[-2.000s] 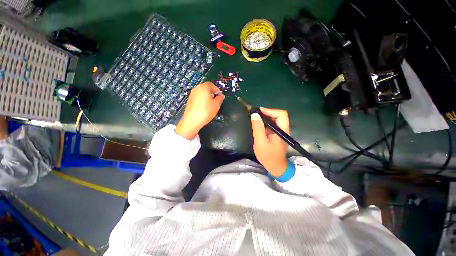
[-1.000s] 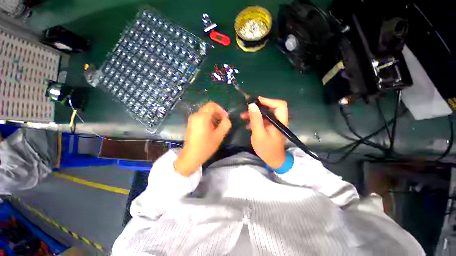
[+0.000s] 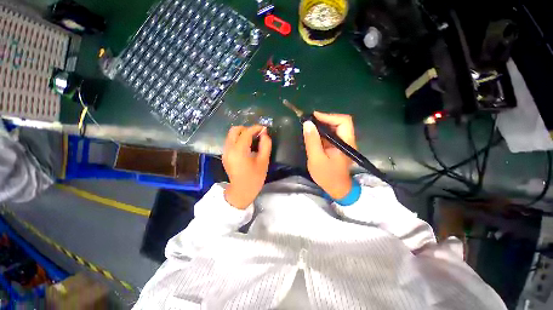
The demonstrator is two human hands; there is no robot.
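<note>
My right hand (image 3: 330, 148) holds the black soldering iron (image 3: 347, 149) like a pen, its metal tip pointing up and left over the mat. My left hand (image 3: 247, 158) is at the mat's front edge, thumb and fingers bent together beside a tiny whitish-blue module (image 3: 265, 122); whether the fingers grip it is too small to tell. A loose pile of tiny wired components (image 3: 281, 72), white and red, lies beyond both hands. The clear blister tray (image 3: 188, 63) with small silvery parts in its pockets lies beyond and left of my left hand.
A yellow tin (image 3: 322, 21), a red oval tool (image 3: 278, 25) and a small metal-and-blue item (image 3: 265, 7) stand at the back. Black soldering units (image 3: 452, 91) and cables are right. A perforated tray (image 3: 30, 66) and small reel (image 3: 60, 83) are left. A person's sleeve (image 3: 21, 169) shows far left.
My left hand has drawn back from beside the component pile to the mat's front edge. The iron stays in my right hand, its tip now away from the pile. The view has shifted slightly.
</note>
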